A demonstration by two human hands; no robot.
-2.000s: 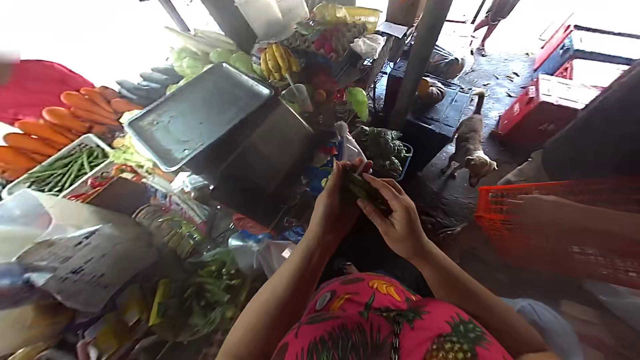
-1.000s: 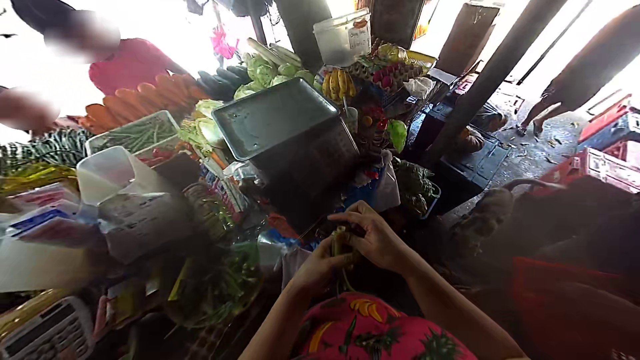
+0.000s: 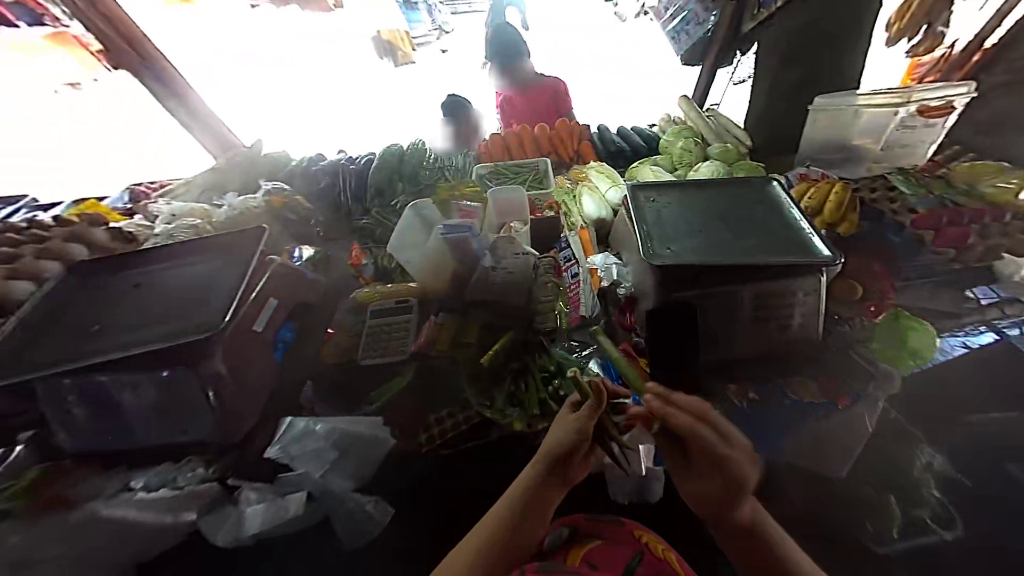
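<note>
My left hand is closed around a small bunch of slender green vegetables, probably okra or similar pods, whose tips point down between the hands. Between the fingers of my right hand is one green stalk-like piece, held tilted up to the left. The hands are close together above the near edge of the stall. Beyond them lies a heap of leafy greens with green stems. A crumpled plastic bag hangs just below the hands, partly hidden by them.
Two weighing scales with metal trays flank the middle, one at right, one at left. A calculator and plastic containers lie between them. Behind are carrots, cabbages and bananas. Two people are beyond the stall.
The view has swung far to the left, bringing the second scale into sight. My hands, earlier together over the green vegetables, are now slightly apart, with one piece raised in the right.
</note>
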